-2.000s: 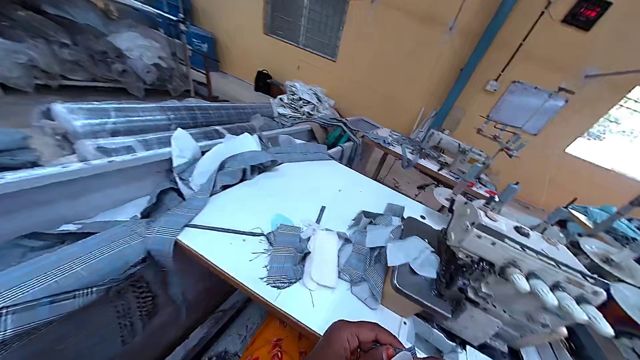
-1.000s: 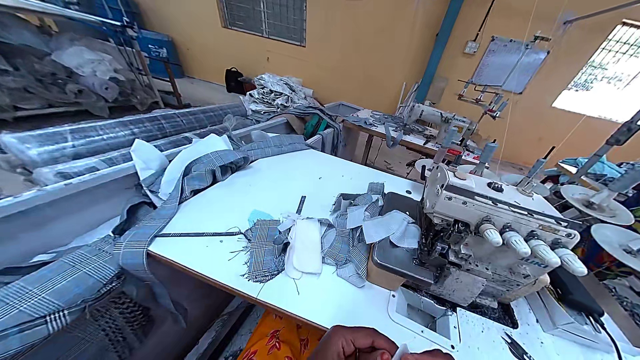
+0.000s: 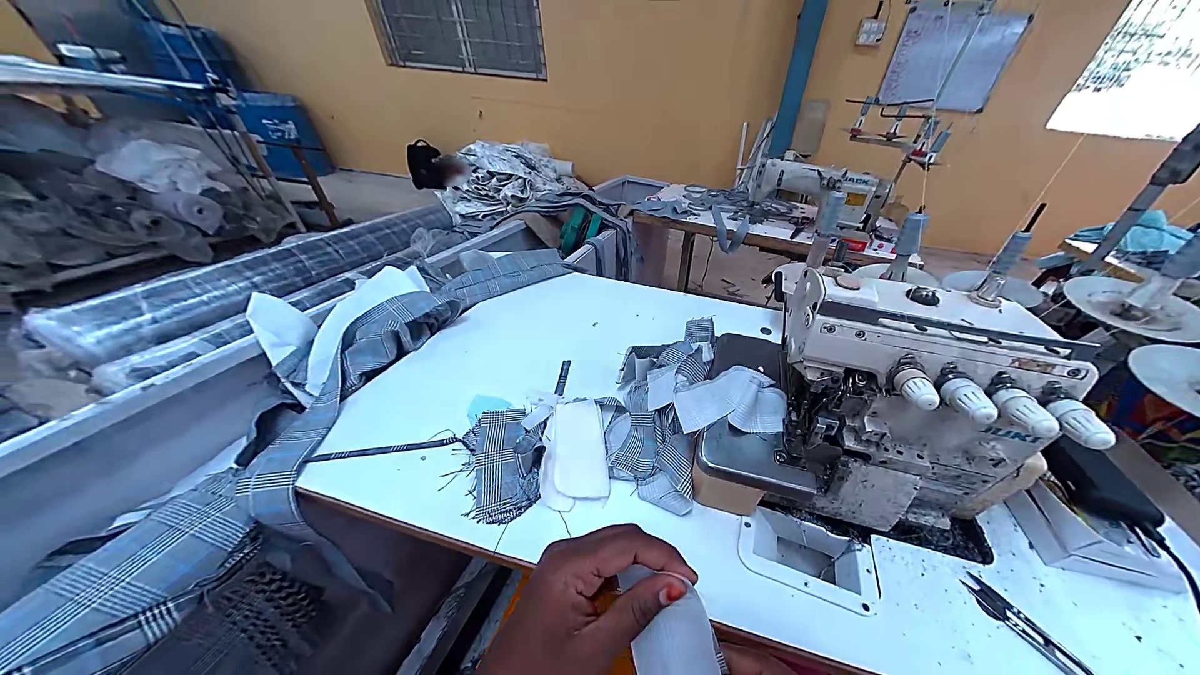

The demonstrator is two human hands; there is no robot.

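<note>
At the bottom centre, my left hand [image 3: 600, 595] pinches a pale fabric piece [image 3: 677, 633] between thumb and fingers, over the table's front edge. Low beside it, my right hand [image 3: 750, 659] shows only in part, close to the same piece; its fingertips are hidden. Beyond my hands, a checked grey fabric piece with frayed edges [image 3: 504, 464] lies beside white oblong pieces [image 3: 581, 450]. More checked strips and pale pieces [image 3: 727, 398] trail onto the plate of a Juki overlock sewing machine [image 3: 937, 375] at the right.
Thread snips [image 3: 1022, 623] lie at the right front of the white table [image 3: 450, 366]. A long checked strip [image 3: 300, 450] drapes over the left edge into a grey trough [image 3: 122, 412]. Wrapped fabric rolls [image 3: 253, 272] lie behind it. Another sewing machine [image 3: 825, 183] stands farther back.
The view has shifted to the right since the oldest frame. My left hand now shows more fully, and the pale piece in it is plainer to see.
</note>
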